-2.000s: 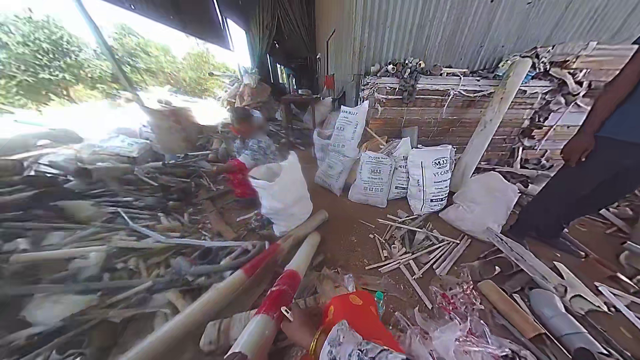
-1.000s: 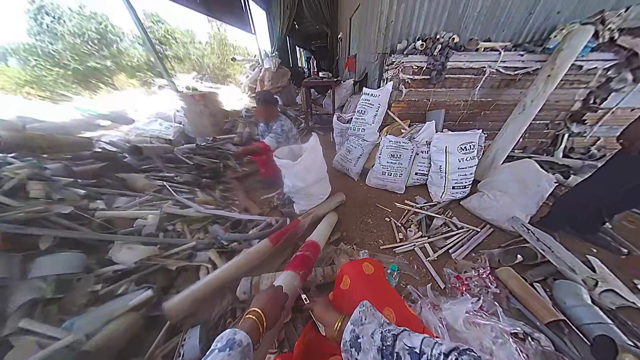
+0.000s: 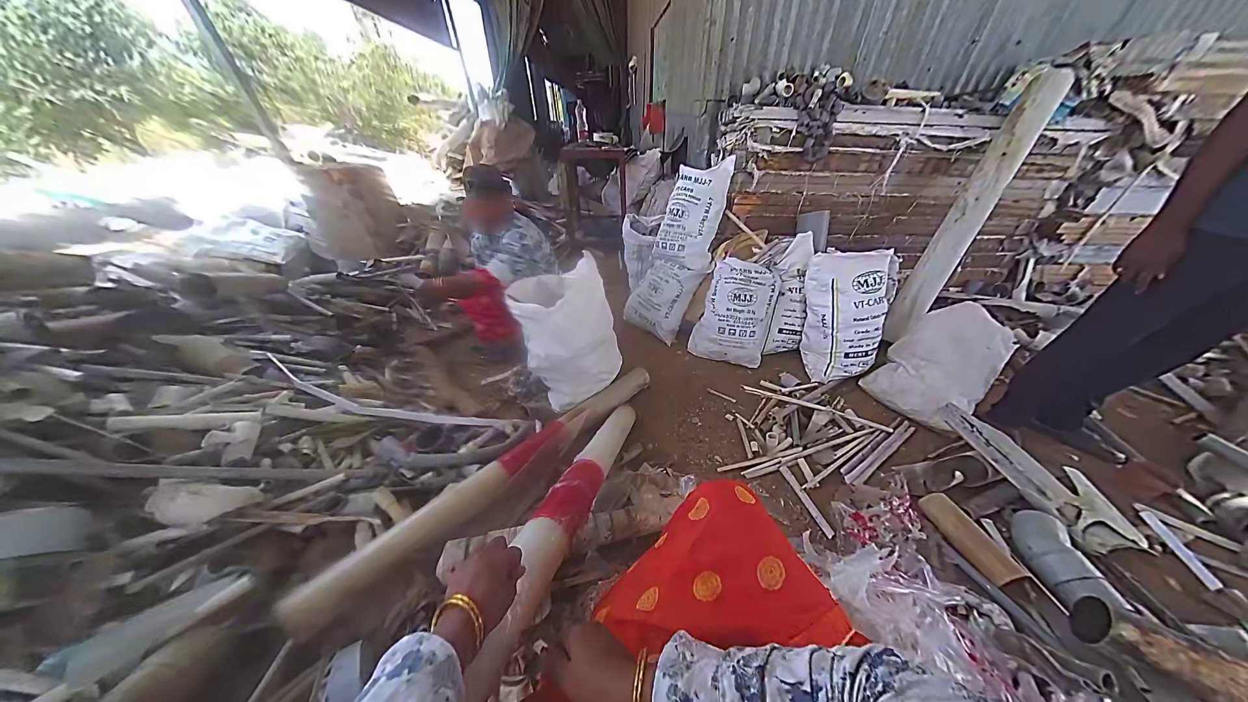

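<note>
A pale plastic pipe with a red band (image 3: 546, 531) slants up from the bottom centre between my forearms. My left hand (image 3: 485, 577) rests against its left side with bent fingers; whether it grips the pipe is unclear. Low in the view, my right hand (image 3: 582, 659) is by the pipe's lower end, its fingers partly hidden and blurred. A second banded pipe (image 3: 409, 546) lies to the left, nearly parallel. Orange patterned cloth (image 3: 717, 575) covers my knee, just right of the pipes.
Scrap pipes (image 3: 185, 421) heap at the left. A person (image 3: 507, 244) sits behind a white sack (image 3: 565, 331); another person (image 3: 1121, 322) stands at the right. Printed sacks (image 3: 736, 312), thin pipe pieces (image 3: 809, 434), plastic film (image 3: 907, 595) and a grey pipe (image 3: 1058, 561) lie ahead and right.
Two seconds ago my left hand was not plainly visible; now it is at the banded pipe. Since one second ago my right hand has moved lower, away from the red band.
</note>
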